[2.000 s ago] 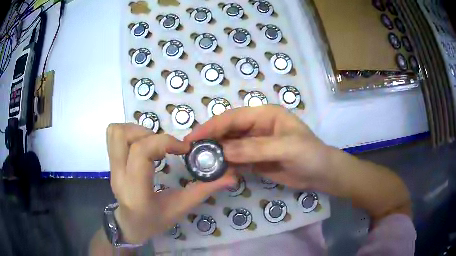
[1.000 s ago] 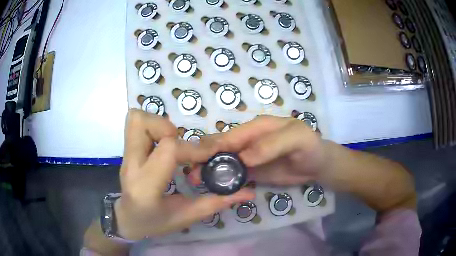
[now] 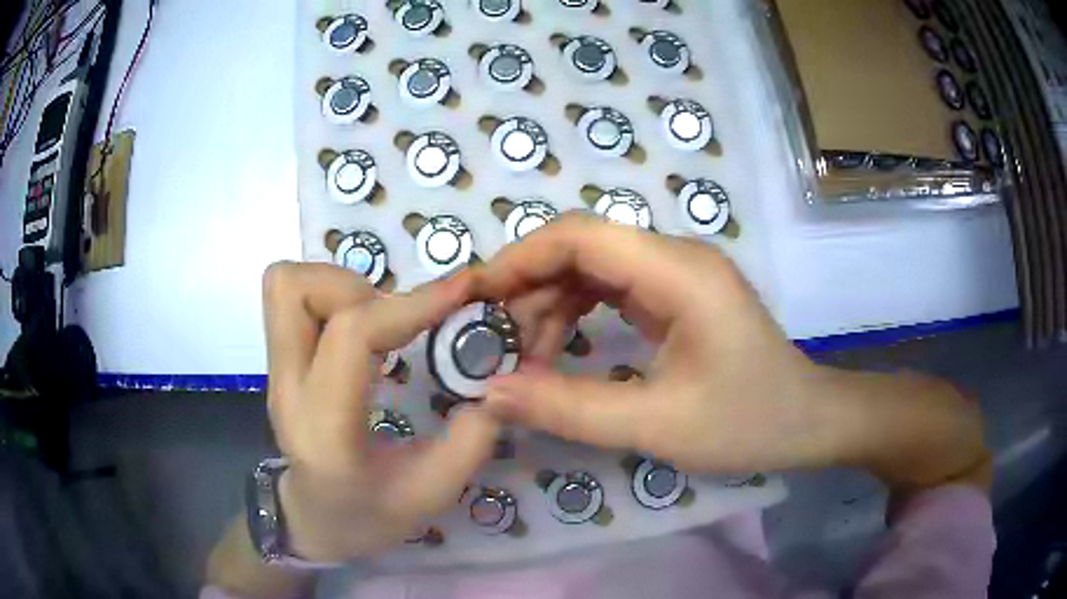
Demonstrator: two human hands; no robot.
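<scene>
A small round speaker driver unit (image 3: 474, 351) is held above the foam tray, its pale ring and grey metal centre facing me. My right hand (image 3: 667, 351) grips it at the right side between thumb and fingers. My left hand (image 3: 363, 398) is at its left, index fingertip at its upper edge and thumb below; whether the left fingers press on it is hard to tell. The white foam tray (image 3: 749, 263) lies under both hands, with rows of pale-ringed units in brown cutouts. The hands hide part of the lower rows.
A clear plastic tray (image 3: 913, 185) at the upper right holds dark-faced units beside a tan sheet (image 3: 866, 88). Stacked trays (image 3: 1035, 234) stand at the far right. A handheld meter (image 3: 49, 164), wires and a tan board (image 3: 111, 205) are at the left. The bench has a blue front edge.
The unit has turned over from its dark domed face to its pale-ringed back and moved slightly up and left. My right fingers have changed their hold around it.
</scene>
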